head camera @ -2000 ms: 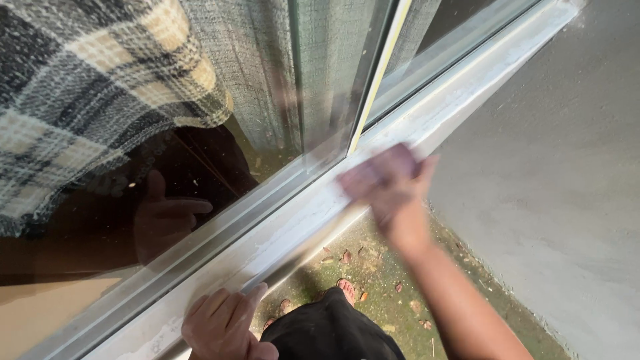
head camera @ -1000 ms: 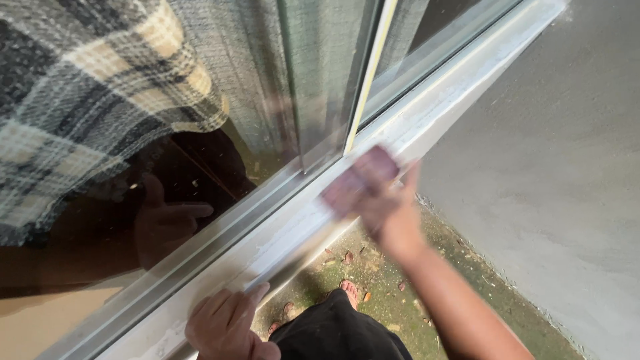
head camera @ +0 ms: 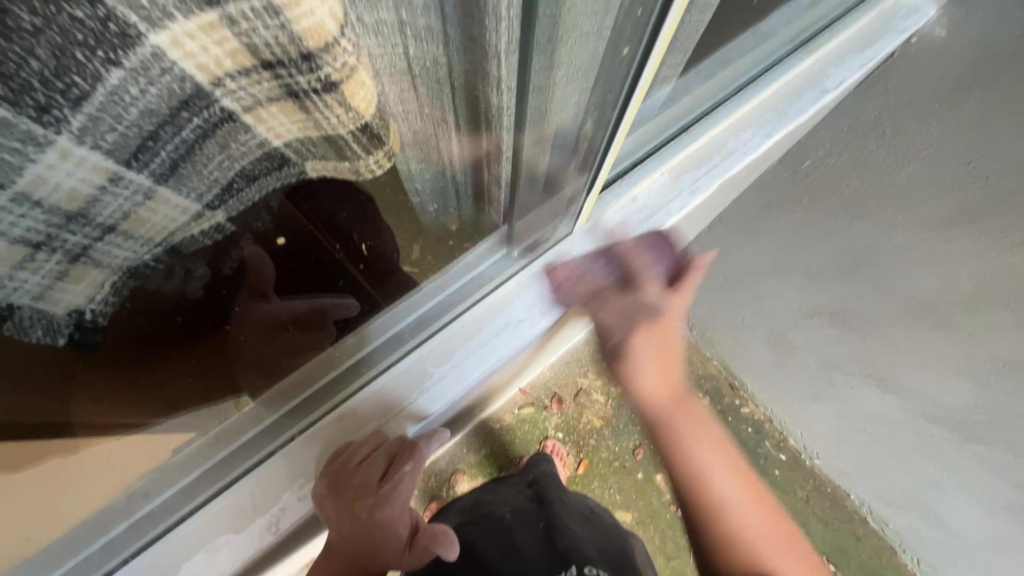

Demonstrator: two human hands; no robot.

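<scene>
My right hand (head camera: 640, 312) is blurred and grips a flat, reddish-purple block or pad (head camera: 612, 268), its exact kind unclear, against the white window sill (head camera: 480, 336). The pad lies just below the lower end of the window's upright frame edge (head camera: 632, 120). My left hand (head camera: 380, 496) rests on the sill's outer edge at the lower middle, fingers bent, holding no object that I can see. Pale smears and worn patches mark the sill's surface between and beyond the hands.
A glass pane (head camera: 320, 336) with reflections borders the sill; behind it show a plaid cloth (head camera: 184, 104) and grey curtains (head camera: 448, 104). A grey wall (head camera: 864, 280) stands at right. Below are mossy ground (head camera: 592, 416) with dry leaves and my bare foot (head camera: 554, 458).
My right hand and the pad have shifted a short way along the sill between frames, staying near the upright frame edge. My left hand has kept its place.
</scene>
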